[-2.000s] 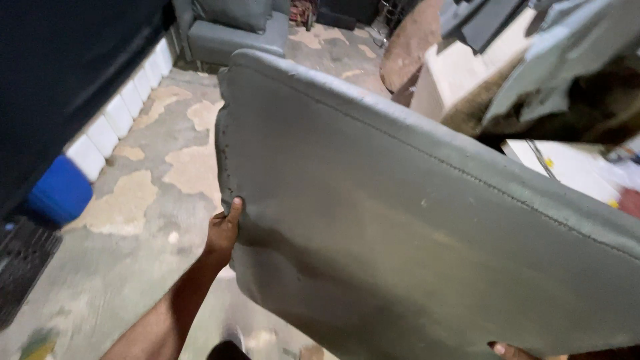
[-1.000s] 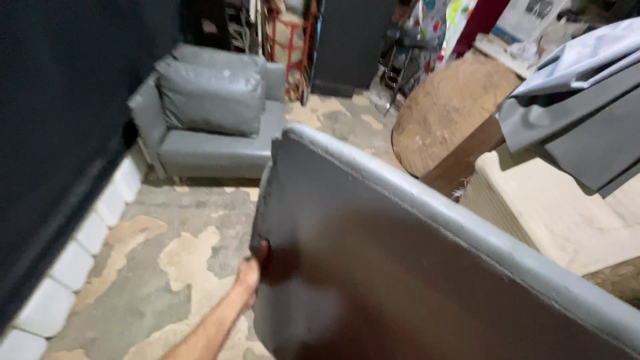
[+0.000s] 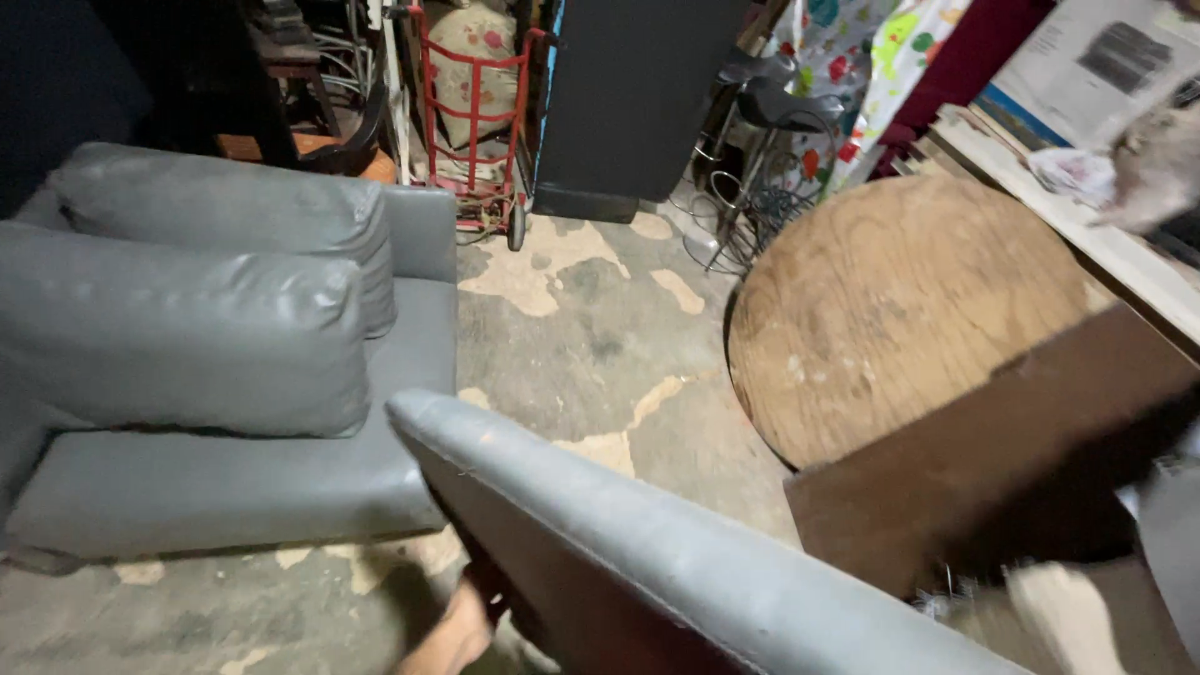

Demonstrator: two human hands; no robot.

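Note:
My left hand (image 3: 464,619), low in the view and left of centre, grips the left edge of a grey upholstered panel (image 3: 656,534). The panel is tilted and runs from the middle of the view down to the lower right, its padded, stitched rim uppermost. Its far corner overlaps the front corner of a grey sofa (image 3: 225,487); whether they touch cannot be told. Two grey cushions lie on the sofa, the nearer cushion (image 3: 187,328) leaning in front of the other. My right hand is out of view.
A round plywood board (image 3: 900,309) leans at the right behind a brown board (image 3: 975,450). Farther back are a red hand truck (image 3: 473,122), a black panel (image 3: 633,103) and a black stool (image 3: 778,103) with tangled cables. Patchy concrete floor (image 3: 600,347) lies between the sofa and round board.
The view has moved so that the sofa is nearer and larger. My left hand still holds the panel, which now overlaps the sofa's corner in view. My right fingertips, seen two seconds ago, are out of view.

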